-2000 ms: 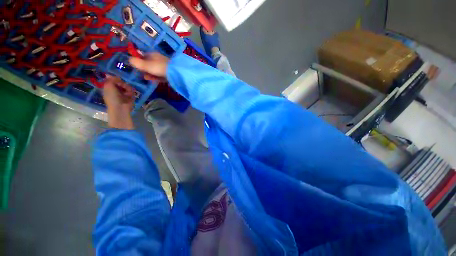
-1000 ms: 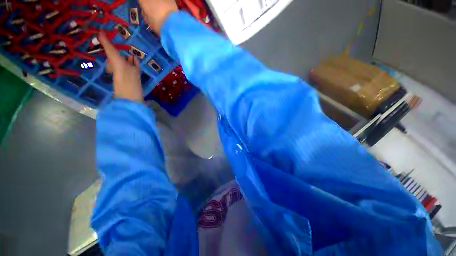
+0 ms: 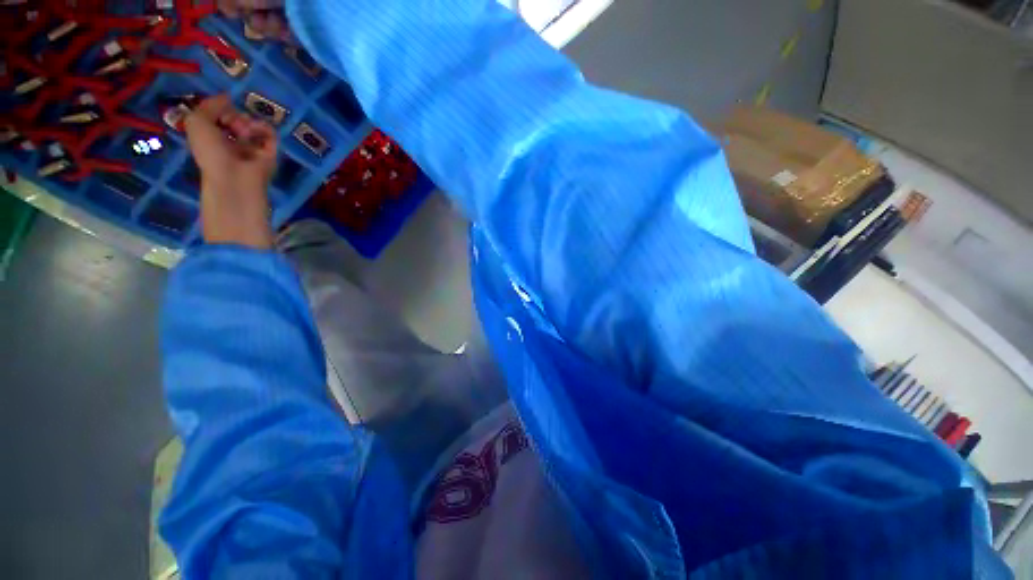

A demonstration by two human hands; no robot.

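The blue compartment tray lies at the upper left. Many red spring clamps grip small electronic units in its left part. Units without clamps, one with a gold rim, sit in pockets at right. One screen glows. My left hand is over the tray with curled fingers; whether it holds anything is unclear. My right hand is blurred at the top edge over the tray's far part, partly cut off; its grip is unclear.
A deep blue bin of red clamps stands below the tray's near edge. A green crate edge shows at far left. A cardboard carton and a white surface are at right.
The tray has shifted left and up in view. My right hand has moved left towards the top edge. My left hand's fingers have gone from extended to curled.
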